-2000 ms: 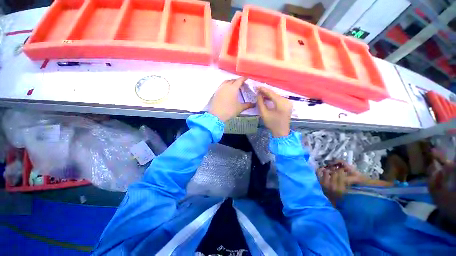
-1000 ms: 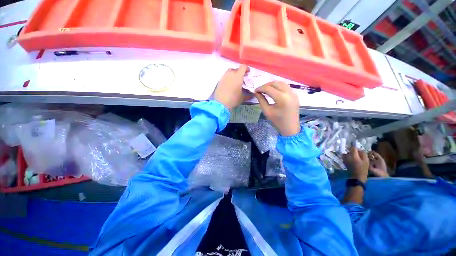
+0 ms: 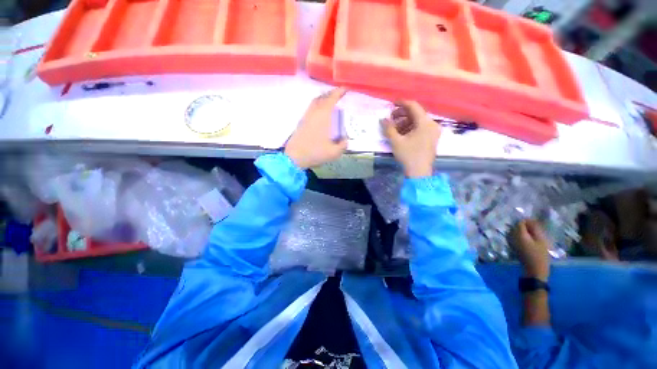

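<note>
My left hand (image 3: pixel 315 134) is at the bench's front edge, its thumb and forefinger around a small pale piece with a greyish-purple edge (image 3: pixel 338 125). The piece looks like a paper slip or label sheet, but it is blurred. A faint white sheet with marks (image 3: pixel 364 127) lies on the white bench top between my hands. My right hand (image 3: pixel 416 138) is just right of it, fingers curled and apart from my left hand. Whether anything is in its fingertips cannot be told.
Orange-red divided trays (image 3: pixel 173 60) stand along the back. A tape roll (image 3: pixel 208 115) and a pen (image 3: pixel 119 84) lie left. The lower shelf holds clear bags (image 3: pixel 158 209), bubble bags (image 3: pixel 322 234) and white parts (image 3: pixel 504 209). Another person's hand (image 3: pixel 533 245) reaches in at right.
My hands have moved apart; my right hand has come away from the pale piece. The other person's hand has shifted over the white parts. The view has shifted slightly.
</note>
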